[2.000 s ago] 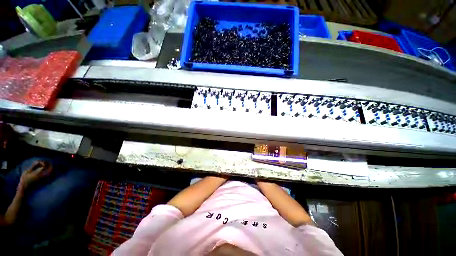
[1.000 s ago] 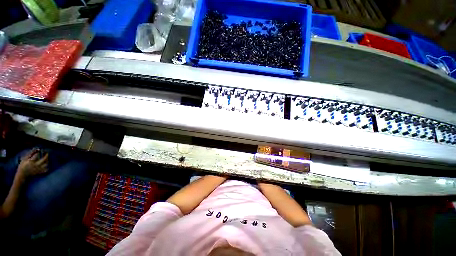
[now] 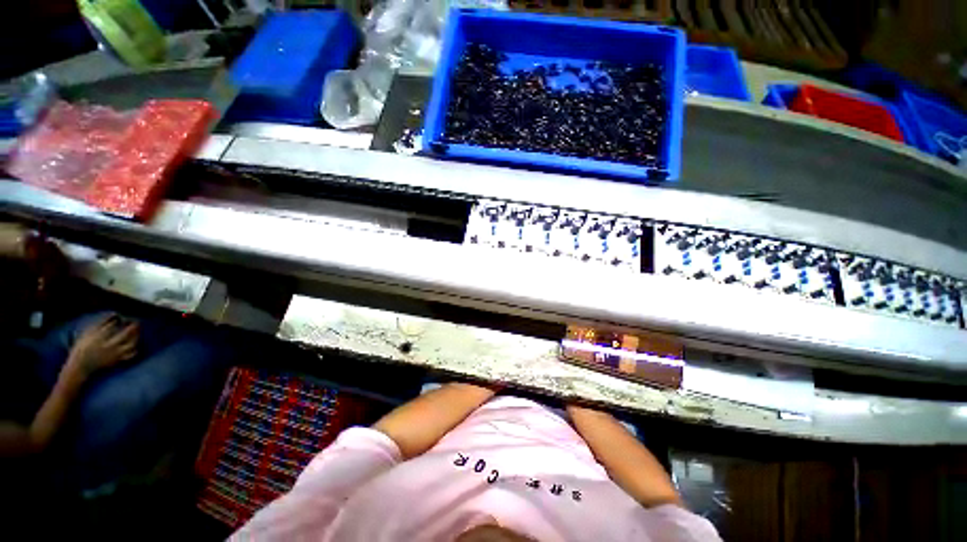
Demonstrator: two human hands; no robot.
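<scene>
Both my forearms reach under the pale wooden ledge [image 3: 467, 355], and both my hands are hidden beneath it. White circuit board panels [image 3: 557, 233] with rows of blue and black parts lie end to end in the metal conveyor track [image 3: 424, 271], from the middle to the right. A blue component bin [image 3: 551, 161] holds a heap of small black components [image 3: 530, 116] beyond the track. A lit phone-like rectangle [image 3: 623, 358] lies on the ledge.
Red bubble-wrap [image 3: 159, 148] lies across the track at left. A blue box [image 3: 292, 58] and clear plastic [image 3: 361, 90] are left of the bin. A red crate [image 3: 260, 445] is low at left, near a seated person's hand [image 3: 106, 344]. A red tray [image 3: 848, 111] is at far right.
The camera view has shifted, so the scene sits farther right. The board panels have moved slightly right along the track relative to the bin. My forearms stay under the ledge.
</scene>
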